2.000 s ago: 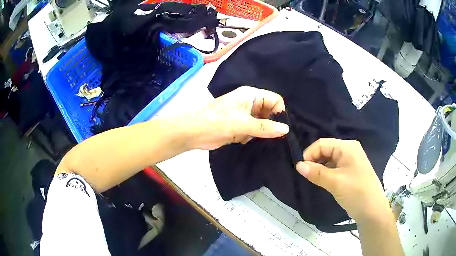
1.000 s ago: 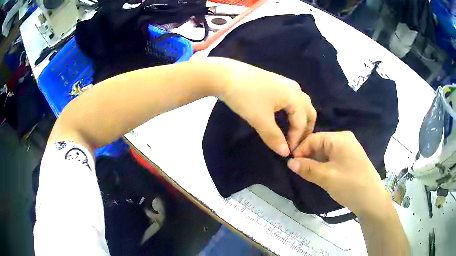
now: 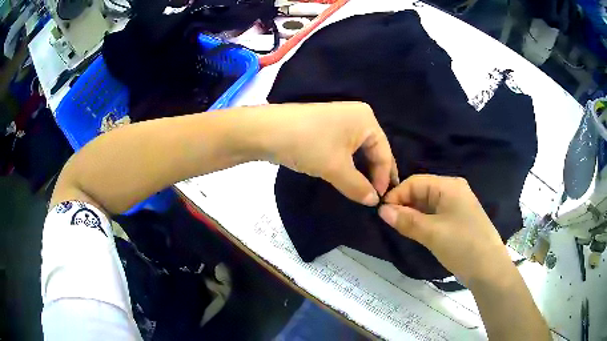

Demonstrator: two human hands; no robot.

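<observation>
A large limp black garment piece (image 3: 466, 146) lies spread on the white sewing table (image 3: 279, 230). My left hand (image 3: 339, 150) and my right hand (image 3: 442, 216) meet over its middle, fingertips nearly touching. Both pinch a small bit of black material between thumb and finger; whether it is the strip or the garment edge cannot be told, black on black. A narrow black strip (image 3: 447, 286) shows at the garment's lower edge, beside my right wrist.
The sewing machine (image 3: 586, 210) with its grey oval cover (image 3: 578, 160) stands at the right. Dark snips (image 3: 584, 313) lie on its bed. A blue basket (image 3: 93, 106) with black pieces is at the left, a red-orange basket (image 3: 293, 46) behind. A printed scale (image 3: 359, 293) runs along the front.
My left hand has moved right and down from the strip's upper part until its fingertips meet those of my right hand. The stretched strip between them no longer shows.
</observation>
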